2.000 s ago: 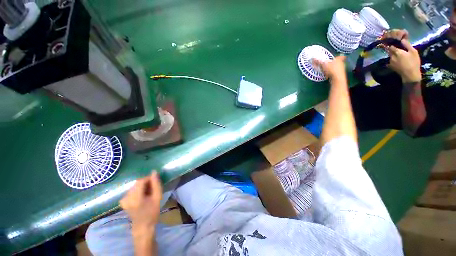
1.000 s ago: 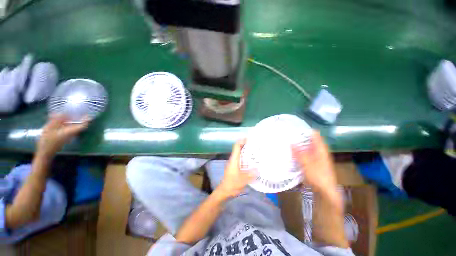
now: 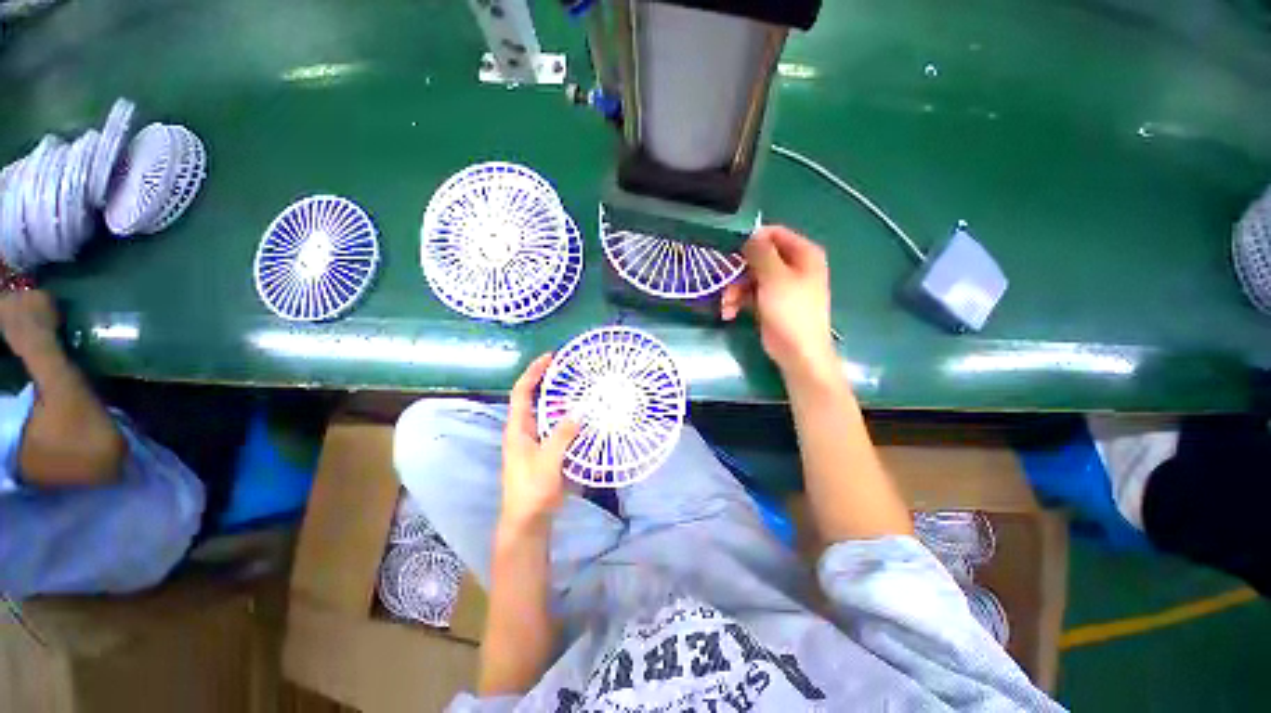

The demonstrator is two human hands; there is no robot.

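My left hand (image 3: 534, 453) holds a white fan grille (image 3: 613, 407) by its left side, above my lap at the bench edge. My right hand (image 3: 789, 293) grips the right rim of another white fan grille (image 3: 673, 265), which lies under the head of the bench press (image 3: 697, 105). The press head hides the back part of that grille and most of the base. A small overlapping stack of grilles (image 3: 495, 240) lies on the bench left of the press. A single grille (image 3: 317, 258) lies further left.
The hand switch (image 3: 959, 280) sits right of the press on its cable. A metal bracket (image 3: 519, 63) stands behind. Stacked grilles (image 3: 56, 195) are at far left. Open cartons (image 3: 335, 557) with grilles flank my legs, another also at right (image 3: 1033, 592). Co-workers sit on both sides.
The two hands have parted. The left now holds a grille alone, and the right has moved up to a grille under the press. The neighbour's hand at left has left the single grille.
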